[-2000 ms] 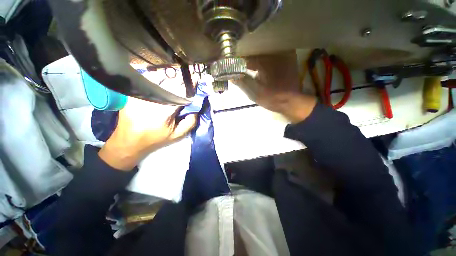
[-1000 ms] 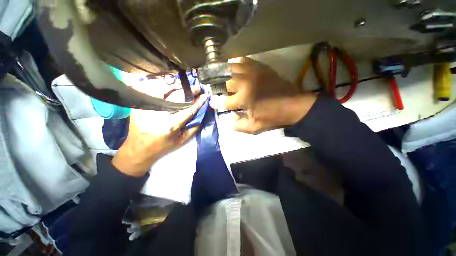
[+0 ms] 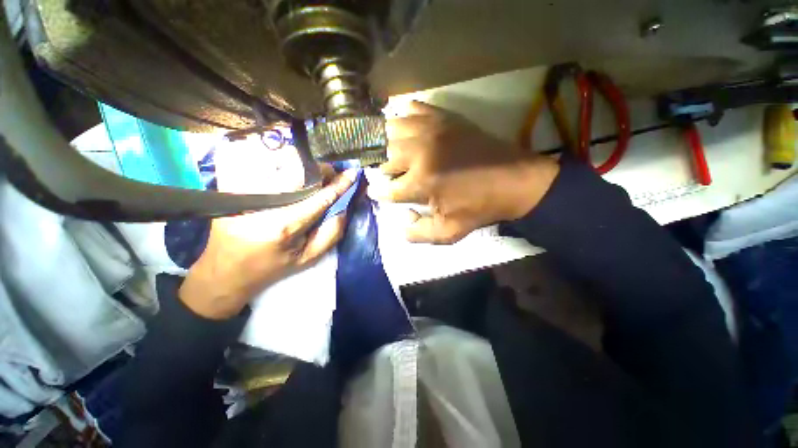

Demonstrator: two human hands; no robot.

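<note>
A navy strip [image 3: 363, 271] runs from the lap up to the bright needle area, which is partly hidden behind the knurled knob [image 3: 347, 140] of the sewing machine [image 3: 507, 35]. My left hand [image 3: 262, 241] pinches the strip's upper end between thumb and fingers, left of the knob. A white piece [image 3: 293, 311] hangs under my left hand beside the strip. My right hand [image 3: 464, 179] is just right of the knob, fingers bent; its fingertips are near the strip's top, and whether they hold cloth is unclear.
On the white table [image 3: 735, 166] lie scissors with orange and red handles [image 3: 584, 122], a red-handled tool [image 3: 697, 156] and a yellow handle [image 3: 778, 137]. A turquoise object [image 3: 149, 149] stands left of the needle area. Pale pieces [image 3: 52, 271] are piled at far left.
My right hand has come in from behind the machine head to beside the knob, fingers nearer the strip. My left hand keeps its hold. The view has shifted, with the machine head looming larger.
</note>
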